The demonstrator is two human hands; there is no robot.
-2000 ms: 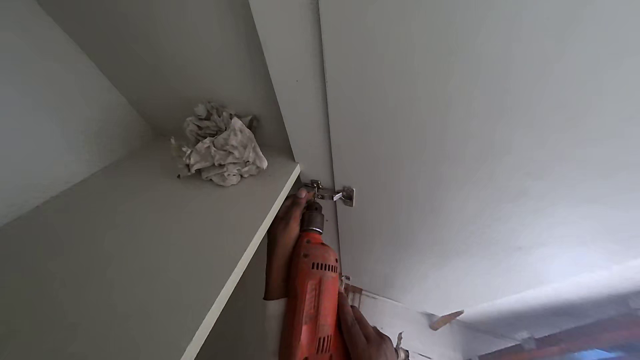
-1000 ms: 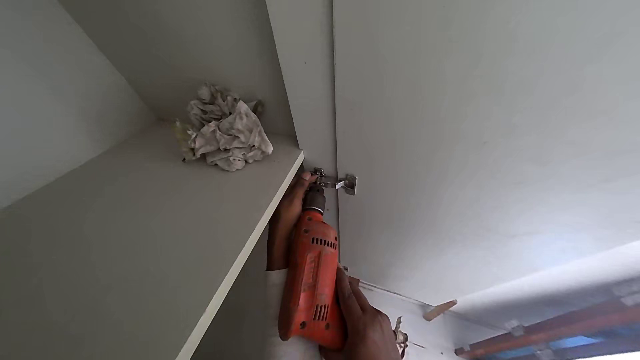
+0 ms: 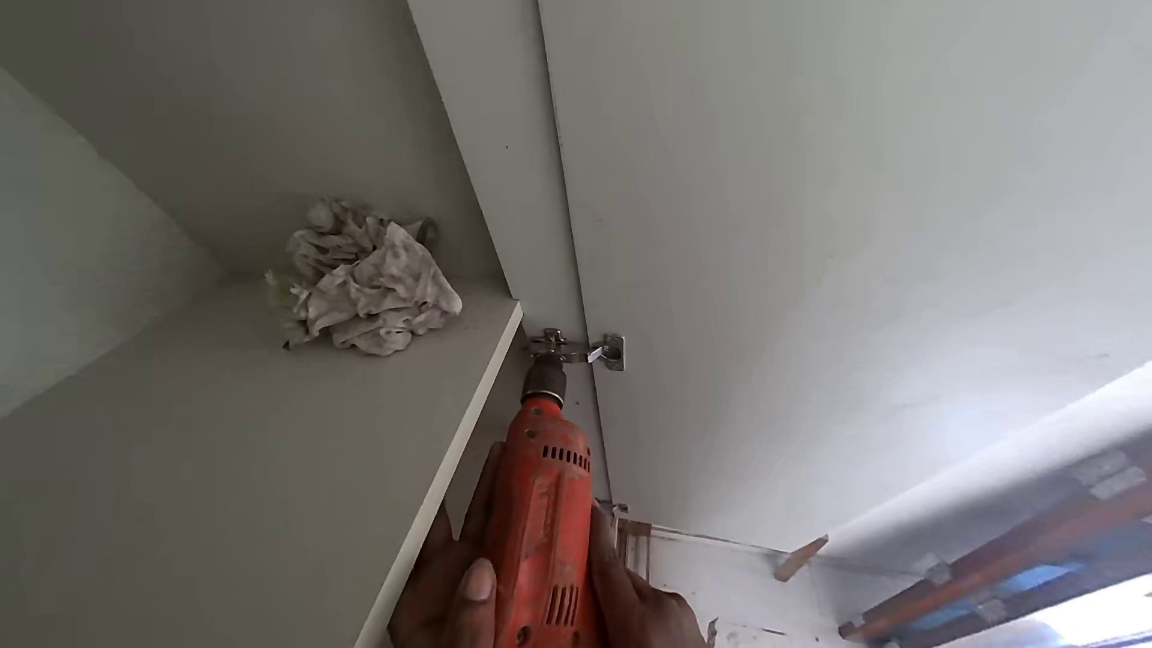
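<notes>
A red power drill [image 3: 544, 531] points upward, its black chuck up against a metal cabinet hinge [image 3: 576, 349]. The hinge spans the gap between the cabinet's side panel and the large white door [image 3: 810, 270]. My left hand [image 3: 450, 576] lies along the drill body's left side, thumb against the casing. My right hand [image 3: 639, 585] grips the drill from the right, low on the body; its fingers are partly hidden behind the tool. The bit's tip cannot be made out at the hinge.
A crumpled pale cloth [image 3: 369, 279] lies on the shelf [image 3: 225, 468], whose front edge runs close to my left hand. Below the door, a second hinge [image 3: 615, 508] shows beside the drill. A small wooden wedge [image 3: 799, 558] sticks out at the door's lower edge.
My left hand has moved down from beside the hinge and the chuck to the drill's body. My right hand stays on the drill, and the chuck remains at the hinge.
</notes>
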